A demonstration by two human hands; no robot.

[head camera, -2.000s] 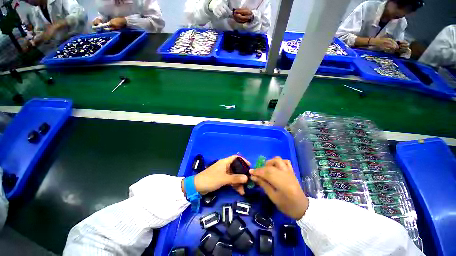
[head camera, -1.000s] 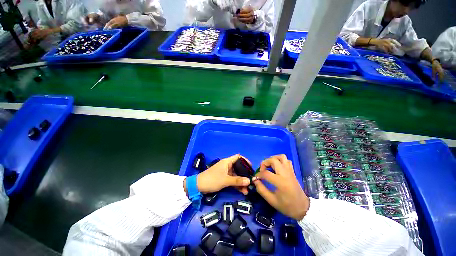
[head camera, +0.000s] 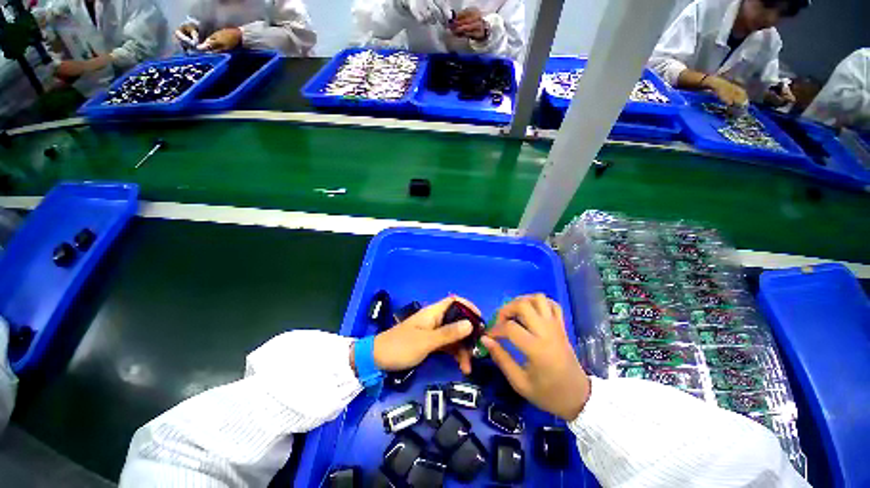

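My left hand (head camera: pixel 417 339), with a blue wrist band, holds a black housing (head camera: pixel 460 313) over the near blue tray (head camera: pixel 458 250). My right hand (head camera: pixel 537 355) has its thumb and fingers on a green circuit board (head camera: pixel 492 327) at the right side of the housing. The fingers cover much of both parts, so how far the board sits in the housing cannot be told. Thin reddish strands seem to show at the housing. Several loose black housings (head camera: pixel 452 430) lie in the tray below my hands, some with a pale rectangular face.
Clear blister trays (head camera: pixel 658 315) with green boards stand right of the near tray. Another blue tray (head camera: pixel 828 334) is far right, one with black pieces (head camera: pixel 84 205) is left. A pale post (head camera: pixel 572 152) rises behind. The green conveyor (head camera: pixel 315 167) carries small pieces. People in white smocks work opposite.
My hands stay in nearly the same place, with small finger shifts at the board and housing. The pieces on the conveyor have moved left. A person's hand opposite right has moved to a tray.
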